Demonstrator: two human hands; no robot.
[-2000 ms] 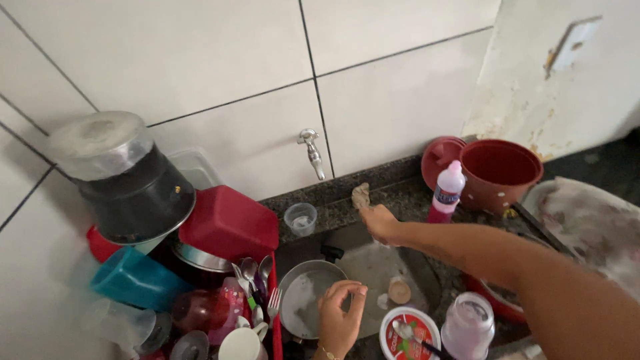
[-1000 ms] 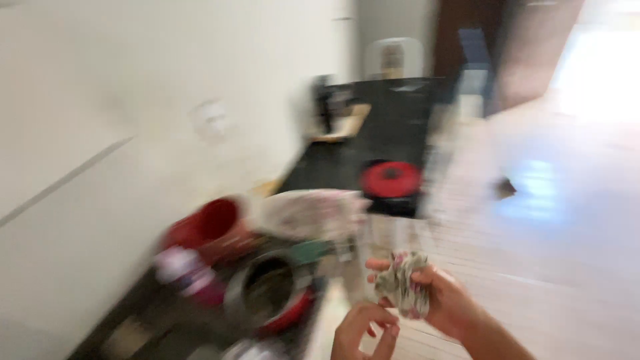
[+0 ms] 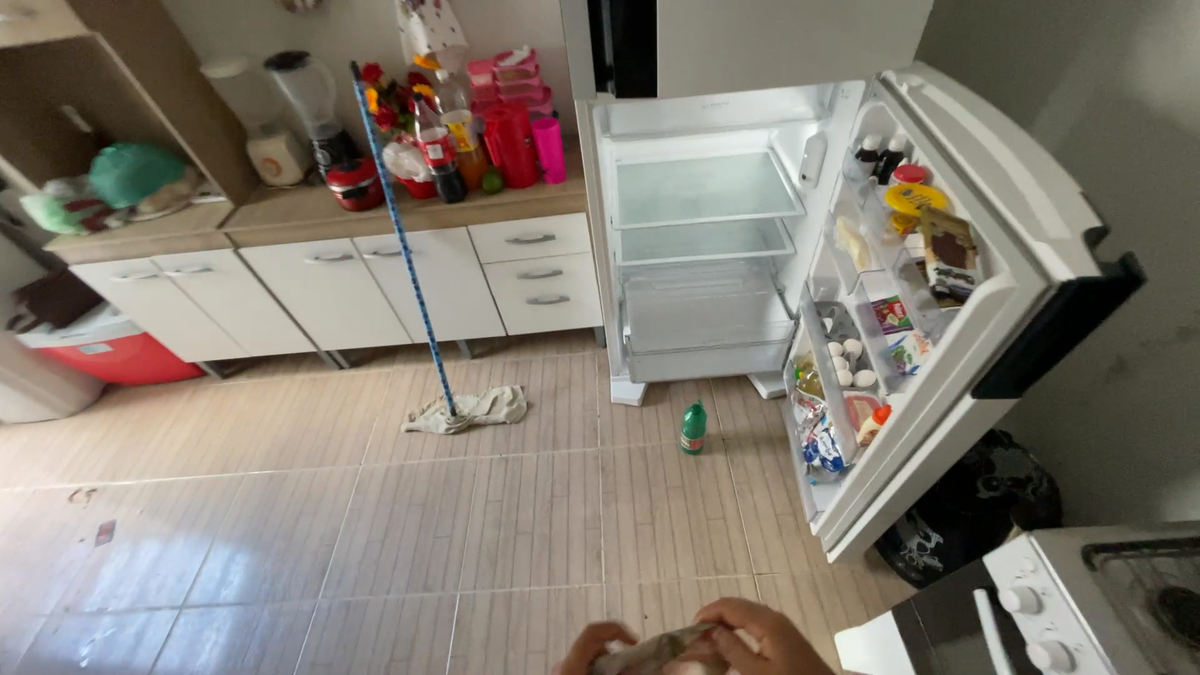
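Note:
At the bottom edge of the view, my left hand and my right hand both grip a crumpled, light-coloured cloth, partly cut off by the frame. Beyond them stands a white refrigerator with its door wide open. Its glass shelves and clear drawer hold nothing that I can see, while eggs, bottles and packets fill the door racks. A green plastic bottle is upright on the floor in front of the refrigerator.
A mop with a blue handle leans on the wooden counter, its cloth on the tiled floor. On the counter are a blender, soda bottles and a red pitcher. A white stove stands at the lower right, near a black container.
The view has turned from the sink to the open refrigerator. My right hand held the cloth over the sink edge earlier; now both hands are on it.

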